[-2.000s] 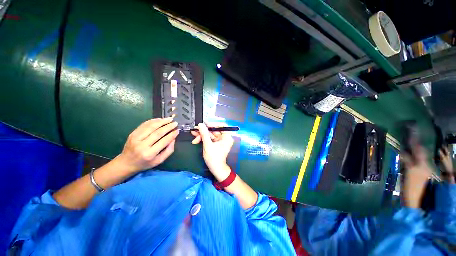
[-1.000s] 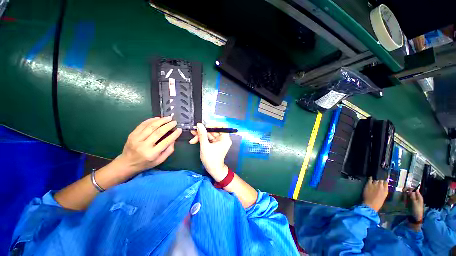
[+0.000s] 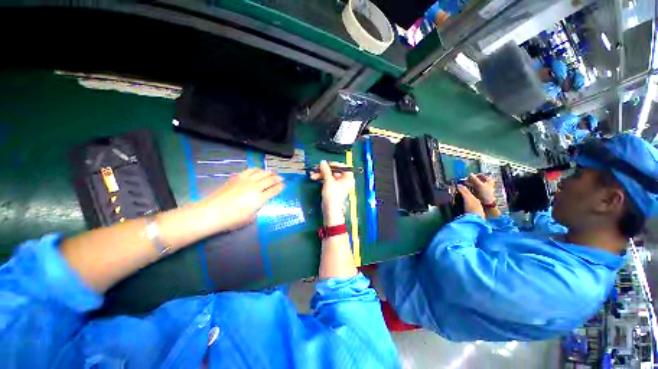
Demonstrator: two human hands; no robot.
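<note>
The black device housing [image 3: 123, 189] lies on a flat black pad [image 3: 159, 180] at the left, with slanted ribs and an orange-yellow patch; my left forearm crosses near its lower end. My left hand [image 3: 242, 198] is flat over the taped sheets, fingertips at the lower edge of the pale striped sheet [image 3: 285, 161]; I see nothing held in it. My right hand [image 3: 335, 189], with the red wristband, holds dark tweezers [image 3: 333, 169] just right of that sheet. A dark striped sheet [image 3: 218, 167] lies left of it.
A black tray [image 3: 234, 124] stands behind the sheets. A shiny bag [image 3: 349, 130] lies behind the yellow tape [image 3: 354, 230]. Beyond the tape are black housings [image 3: 417, 173] and a neighbouring worker [image 3: 512, 267] in blue. A tape roll [image 3: 368, 27] is on the shelf.
The view has turned to the right. Both hands have left the housing and moved right to the taped sheets, the tweezers still in my right hand.
</note>
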